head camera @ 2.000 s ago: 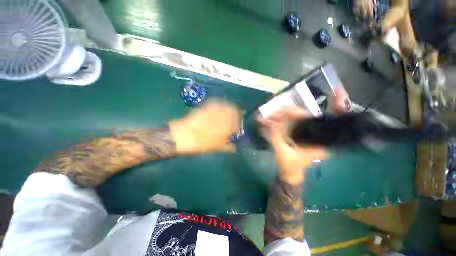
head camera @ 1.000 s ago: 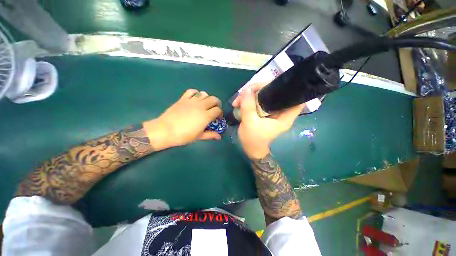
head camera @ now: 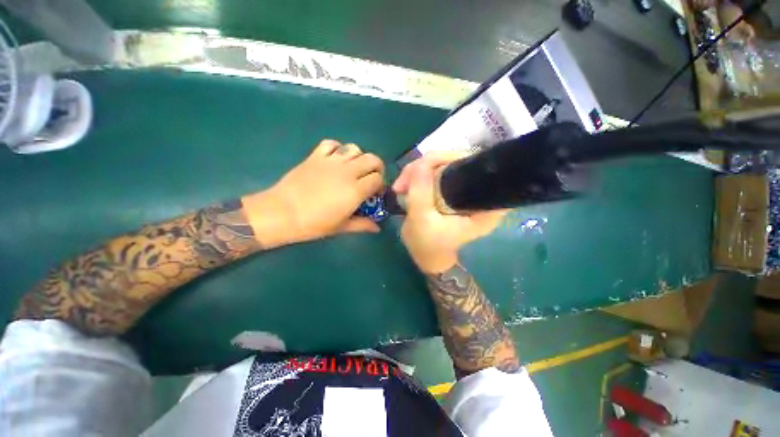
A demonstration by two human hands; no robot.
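Observation:
My left hand (head camera: pixel 329 189) is closed around a round blue unit (head camera: pixel 373 206) on the green bench mat (head camera: pixel 214 141). Only part of the unit shows between my fingers and thumb. My right hand (head camera: pixel 440 209) grips a thick black electric screwdriver (head camera: pixel 509 171), held nearly level. Its front end points left at the unit and is close against it; the bit tip and any screw are too small or hidden to tell. A heavy black cable (head camera: pixel 641 143) runs right from the screwdriver's rear.
A tilted white and black screw feeder (head camera: pixel 492 115) stands just behind my right hand. Beyond the whitish rail (head camera: pixel 342 84) runs the dark conveyor (head camera: pixel 453 38) with dark units. A fan base (head camera: pixel 64 115) is at left, a cardboard box (head camera: pixel 741 222) at right.
My left hand moved from the first frame's blur onto the unit and stays there. The screwdriver has swung from blurred over the feeder to the unit, and its rear is now lower than a second ago.

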